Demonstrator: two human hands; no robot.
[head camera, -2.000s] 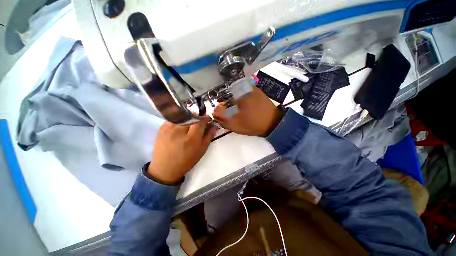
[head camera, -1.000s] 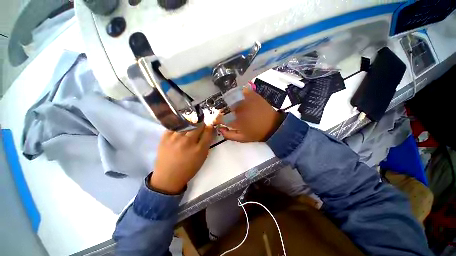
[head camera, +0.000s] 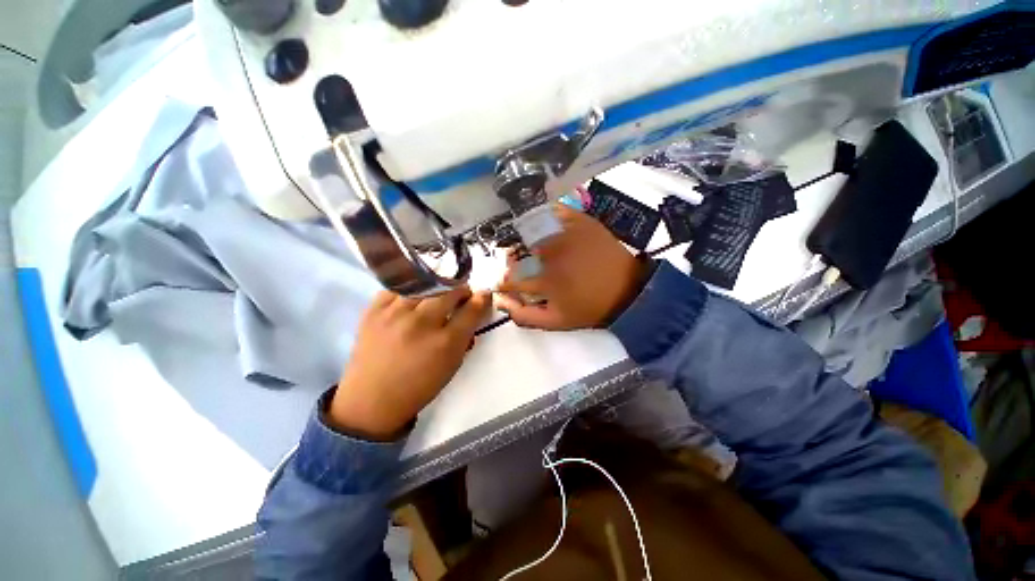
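Observation:
A light grey garment piece (head camera: 227, 284) lies draped on the white table left of the needle area. My left hand (head camera: 406, 352) is at the machine's front, its fingertips pinching the cloth edge below the shiny take-up guard (head camera: 369, 221). My right hand (head camera: 577, 272) is just right of it, fingers bent at the same edge, close under the presser foot area. The fingertips of both hands nearly touch. The held edge is small and overexposed, mostly hidden by fingers. The white sewing machine (head camera: 477, 85) with a blue stripe stands over the hands.
Black labels (head camera: 732, 233) with pale print lie right of my right hand, a clear plastic bag (head camera: 738, 148) behind them. A black phone (head camera: 874, 204) with a cable lies further right. A ruled tape (head camera: 511, 422) runs along the table's front edge. A white cord (head camera: 564, 499) hangs below.
Both hands stay at the needle area; my right fingers have moved slightly down and nearer the left fingertips than two seconds ago. The whole view has shifted slightly. The draped cloth looks almost unchanged.

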